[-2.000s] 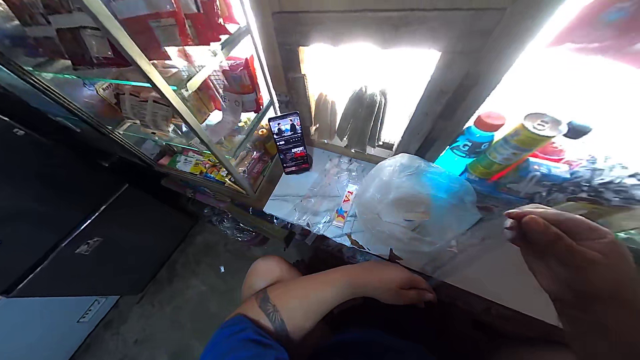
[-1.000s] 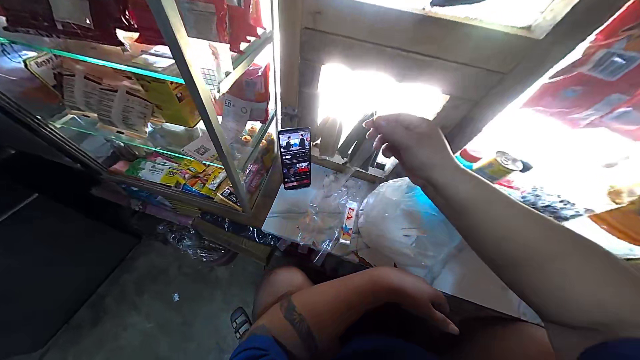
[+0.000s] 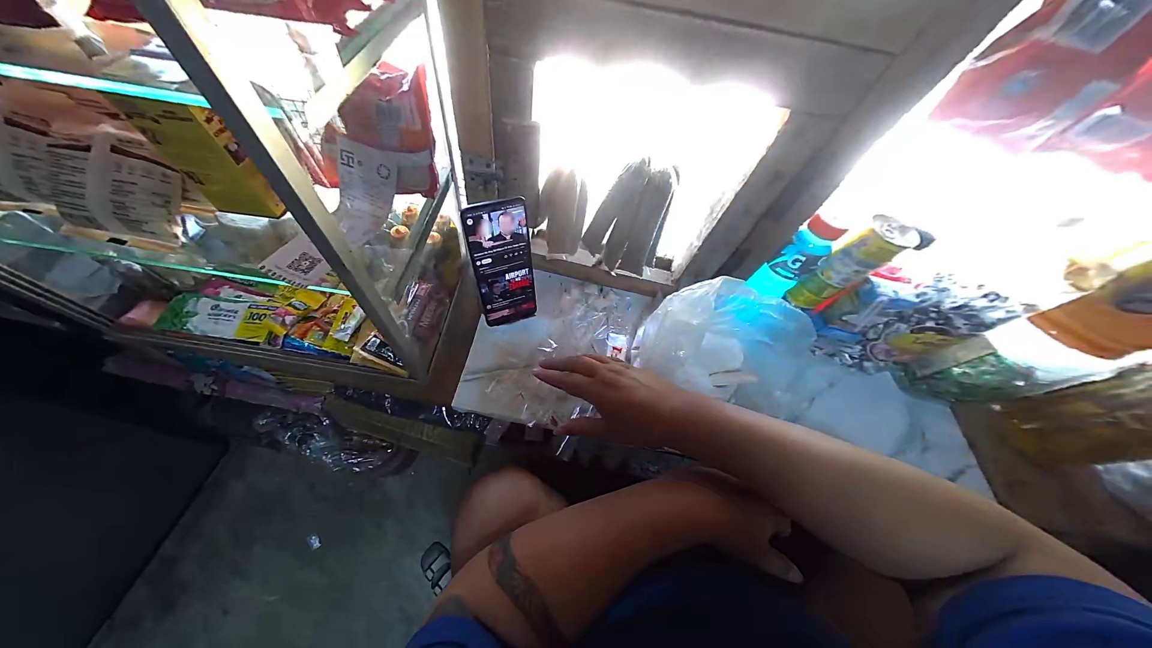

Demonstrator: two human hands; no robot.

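My right hand (image 3: 621,396) is over the front of the small marble-patterned counter (image 3: 864,418), fingers apart and pointing left, with nothing seen in it. Beneath and beyond its fingers lie clear plastic wrappers (image 3: 576,324). Just behind the hand, a small white packet with red print (image 3: 616,344) shows in part. A translucent plastic bag (image 3: 724,346) stands right beside that hand. My left hand (image 3: 751,531) rests low over my lap, fingers loosely apart, partly in shadow and under the right forearm. A smartphone (image 3: 499,261) stands upright at the counter's back left, its screen lit.
On the left is a glass display case (image 3: 315,180) with packaged goods on its shelves. A blue drink bottle (image 3: 796,256), a yellow can (image 3: 850,261) and bundled plastic packs (image 3: 954,324) stand at the right. A bright opening lies behind the counter. A sandal (image 3: 436,567) is on the floor.
My right hand was raised at the right, then in front of the bright opening; now it is low over the counter front. The left hand has stayed over my lap.
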